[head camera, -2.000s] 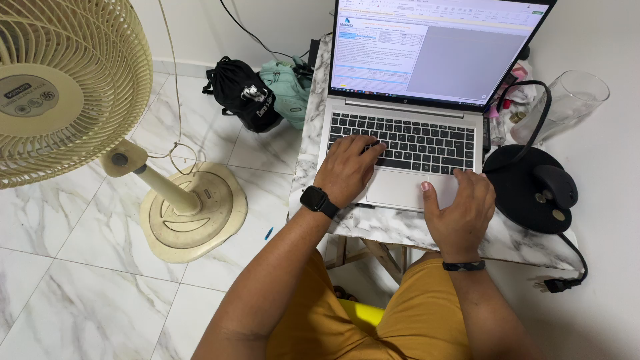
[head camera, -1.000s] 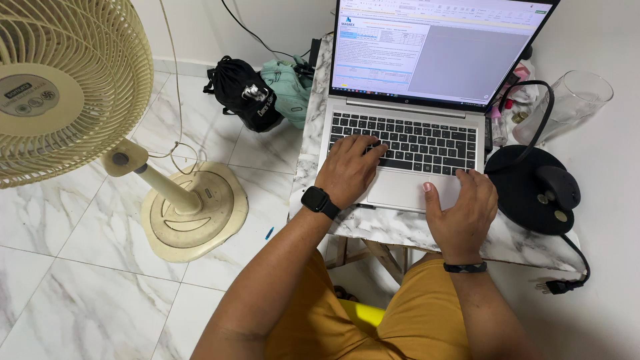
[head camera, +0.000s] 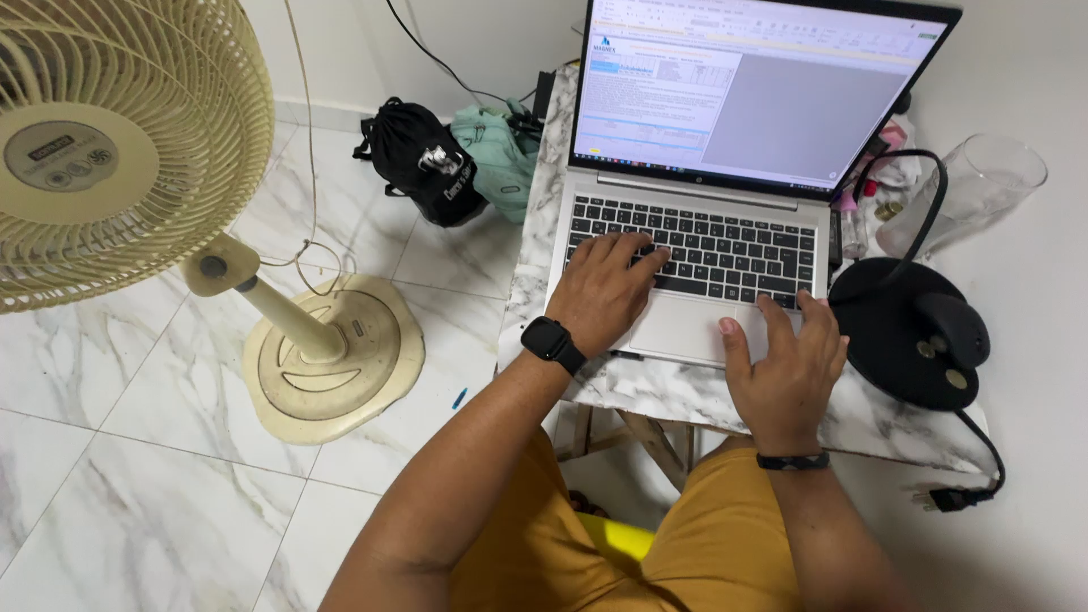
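Note:
A silver laptop (head camera: 680, 327) stands open on a marble-patterned table (head camera: 629, 387), its screen (head camera: 803, 119) showing a document beside a grey area. Over the left part of the black keyboard (head camera: 722, 251) lies my left hand (head camera: 603, 289), fingers spread on the keys, a black watch (head camera: 552, 342) on its wrist. My right hand (head camera: 786, 365) rests at the laptop's front right corner, fingertips at the lower right keys and thumb by the touchpad. It wears a dark bracelet (head camera: 792, 461). Neither hand holds anything. Right of the laptop, a black mouse (head camera: 952, 330) sits on a round black pad (head camera: 880, 331) with several coins.
A beige pedestal fan (head camera: 336, 357) stands on the tiled floor at left. Black (head camera: 421, 161) and green (head camera: 497, 157) bags lie behind the table's left side. A clear glass (head camera: 977, 187) stands at right. A black plug (head camera: 952, 499) hangs past the table's front edge.

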